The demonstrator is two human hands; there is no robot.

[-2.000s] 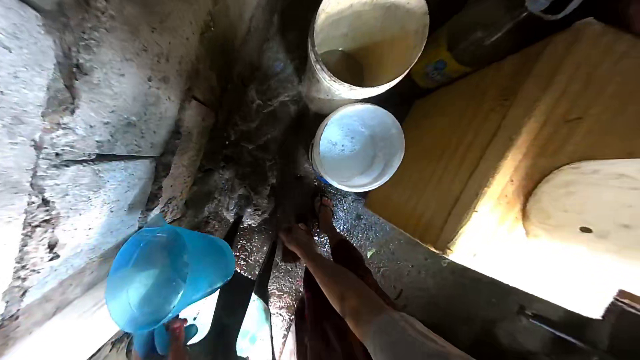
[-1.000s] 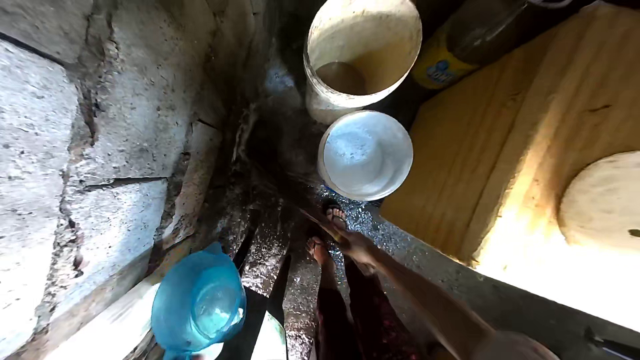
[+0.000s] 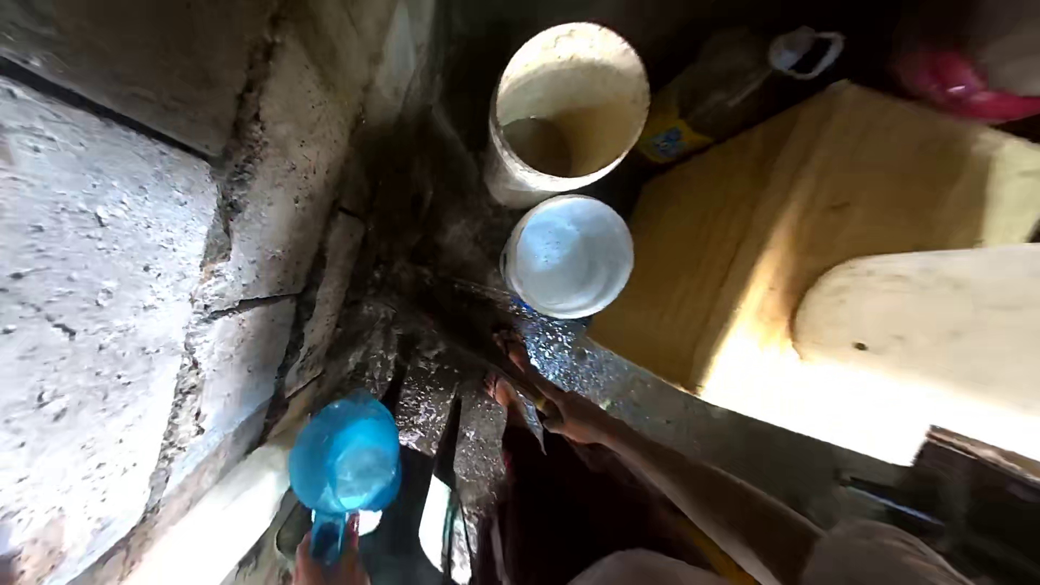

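My left hand [image 3: 331,561], at the bottom left, grips the handle of a translucent blue plastic jug [image 3: 345,455] with some water in it. Low in the centre, my right hand [image 3: 573,416] is closed around a long, thin handle [image 3: 479,357], which looks like a broom's. Its far end is dark and blurred over the wet floor beside the wall. Beyond my right hand stands a white bucket [image 3: 571,256] of clear water. A taller, stained off-white bucket [image 3: 508,183] stands behind it, with a little murky liquid at the bottom.
A rough block wall [image 3: 244,236] rises at left. At right is a wooden box or cabinet [image 3: 731,236] bearing a pale rounded board [image 3: 918,325]. A bottle with a yellow label [image 3: 674,140] lies behind it. My bare-toed feet [image 3: 508,386] are on the wet floor [image 3: 422,402].
My right hand, lower and nearer the wall two seconds ago, has shifted right with the handle. The blue jug is tilted differently, and its handle now points toward me.
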